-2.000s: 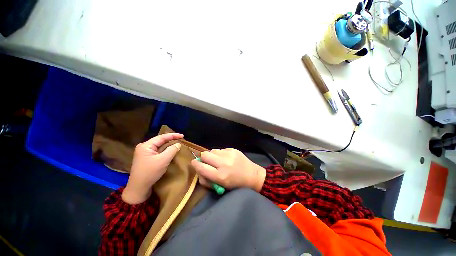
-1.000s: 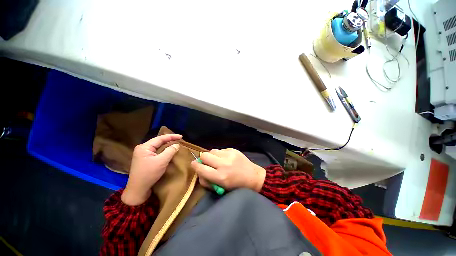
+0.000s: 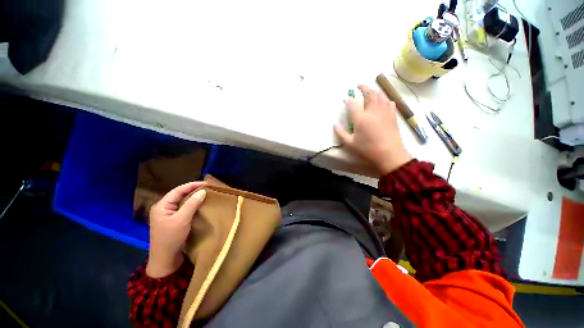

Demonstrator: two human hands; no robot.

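A tan-brown bag piece (image 3: pixel 256 221) with a pale yellow piping strip and a darker brown top edge lies on my grey-aproned lap. My left hand (image 3: pixel 174 221) pinches its top edge near the left corner. My right hand (image 3: pixel 373 131) is over the white table, away from the bag, with its fingers around a green-handled tool (image 3: pixel 351 94). The fingers partly hide the tool, and its tip is not clear. A black cord runs from beside this hand to the table's front edge.
The white table (image 3: pixel 256 38) bears a wooden-handled tool (image 3: pixel 397 99) right beside my right hand, dark snips (image 3: pixel 443 133), and a cream cup (image 3: pixel 416 67) with a blue bottle. A blue bin (image 3: pixel 96 173) with brown material stands below left. A grey machine (image 3: pixel 563 77) is at the right.
My right hand has moved from the bag up and right onto the table with the green-handled tool. The bag's right part now lies uncovered; my left hand still holds its edge.
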